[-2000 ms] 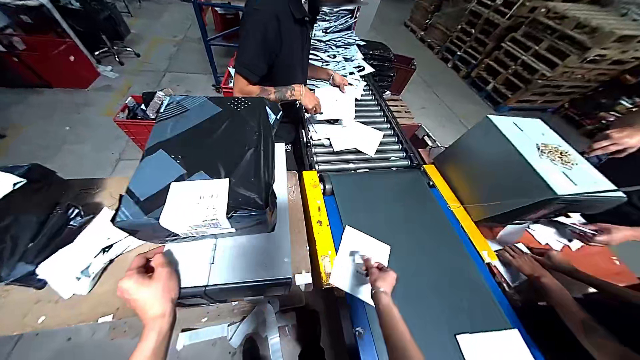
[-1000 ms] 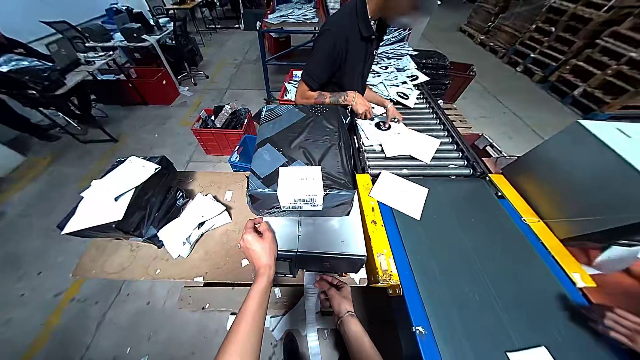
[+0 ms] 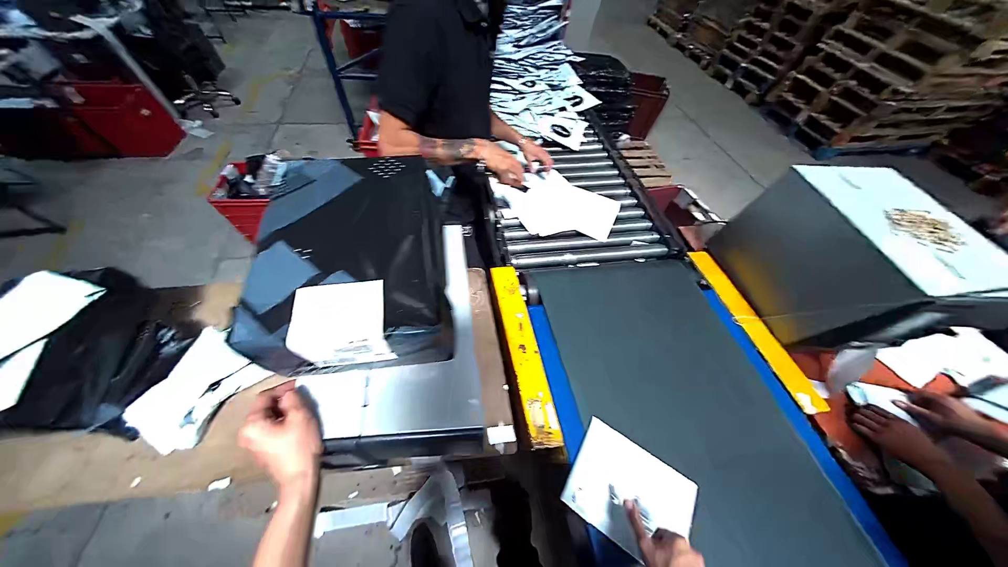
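My left hand (image 3: 285,435), its fingers curled, is at the left front corner of a metal-topped device (image 3: 421,398); whether it pinches anything is unclear. A black-wrapped package (image 3: 354,236) with a white printed sheet (image 3: 337,319) rests on the device. My right hand (image 3: 668,545), partly cut off by the lower frame edge, has its index finger extended onto a white envelope or sheet (image 3: 610,472). That piece lies tilted over the blue left edge and dark surface of the conveyor belt (image 3: 669,354). Pale label strips (image 3: 455,516) hang below the device.
Left, white envelopes (image 3: 185,394) lie by a black bag (image 3: 94,354). Ahead, a person (image 3: 441,79) handles white envelopes (image 3: 563,206) on a roller conveyor (image 3: 583,256). Right, beyond the yellow rail (image 3: 756,331), are a large box (image 3: 819,260) and another person's hands (image 3: 906,429).
My right hand has moved from the strip below the device to the white piece over the belt. My left hand stays near the device's left side. The view has shifted.
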